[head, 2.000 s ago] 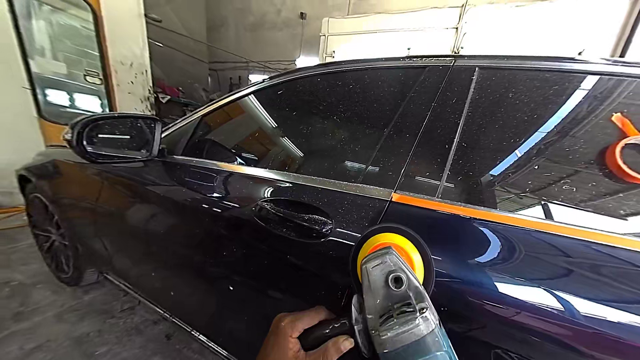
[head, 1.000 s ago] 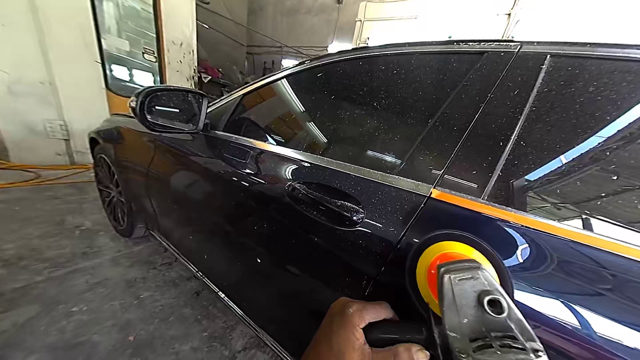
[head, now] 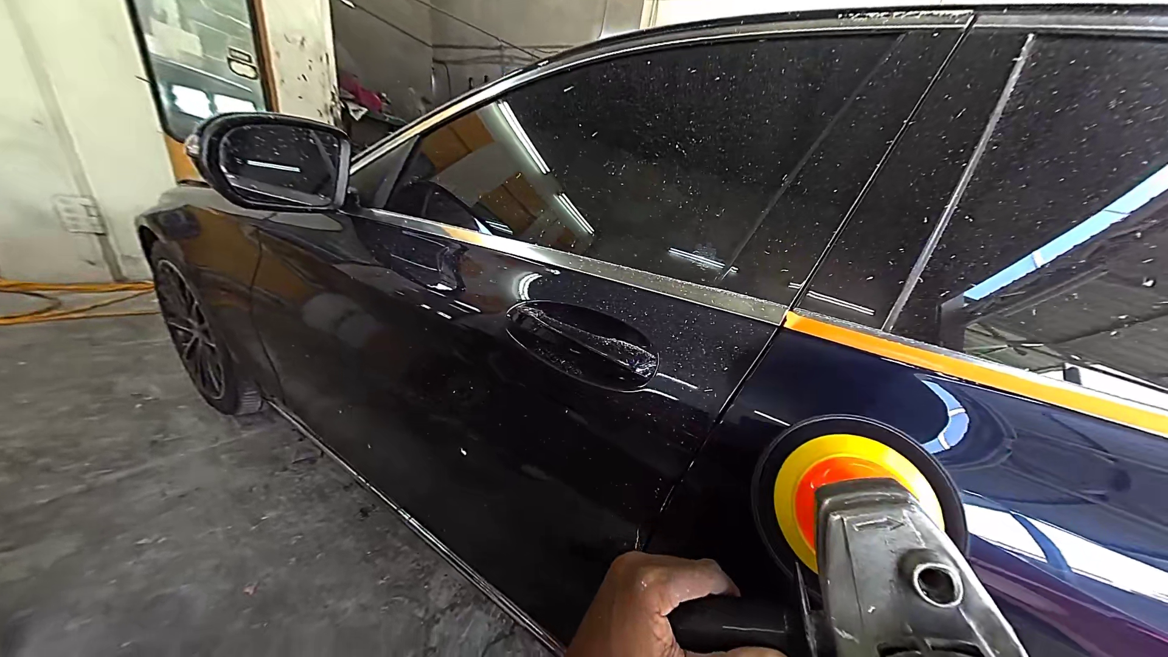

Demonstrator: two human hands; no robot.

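My left hand (head: pixel 639 607) is closed around the black side handle (head: pixel 735 624) of a rotary polisher (head: pixel 899 566), at the bottom of the view. The polisher's round pad, with a yellow and orange backing (head: pixel 796 493) and a dark rim, lies against the dark blue rear door panel of a car (head: pixel 584 438), just behind the gap between the doors. Orange masking tape (head: pixel 967 363) runs along the trim under the rear window. My right hand is not in view; the polisher's rear end is cut off by the frame.
The front door handle (head: pixel 584 347) is left of the pad, and the side mirror (head: pixel 274 162) stands out farther forward. White specks dot the window glass (head: pixel 675 155). An orange cable (head: pixel 73 301) lies on the concrete floor (head: pixel 182 511) near the wall.
The view has swung left. The polisher has moved slightly down the rear door panel from where it was near the tape's front end, my left hand still on its handle.
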